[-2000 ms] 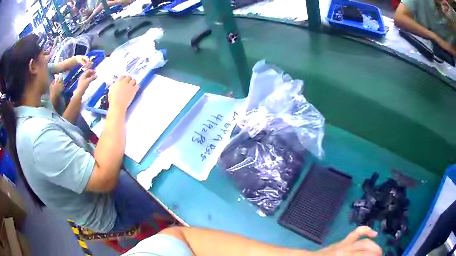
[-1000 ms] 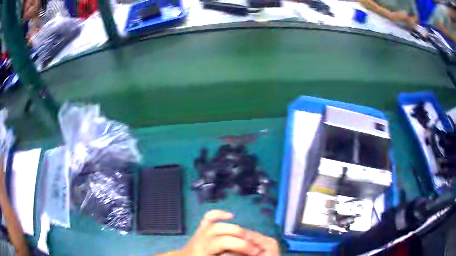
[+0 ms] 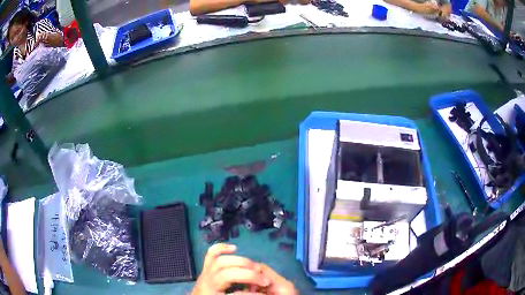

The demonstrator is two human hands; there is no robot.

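My left hand (image 3: 223,273) is at the bottom edge with fingers curled around a small dark piece (image 3: 239,286), mostly hidden. My right hand (image 3: 277,282) touches or nearly touches it, largely cut off by the lower edge; what its fingers hold is hidden. Just beyond the hands lies a loose heap of small black plastic pieces (image 3: 246,203). A black gridded parts tray (image 3: 167,243) lies left of the heap, beside a clear poly bag of black parts (image 3: 103,230). A white screw feeder (image 3: 377,199) stands in a blue bin (image 3: 304,230) to the right.
A thick black tool, apparently the electric screwdriver (image 3: 440,248), crosses the lower right. Another blue bin (image 3: 460,138) holds black bands and cables. A thin dark tool (image 3: 462,190) lies between the bins. A labelled bag (image 3: 54,239) is far left. The green conveyor belt (image 3: 230,92) runs behind.
The view has swung from the neighbouring worker on the left to the feeder and bins. My right hand has come into view beside my left. The heap looks unchanged.
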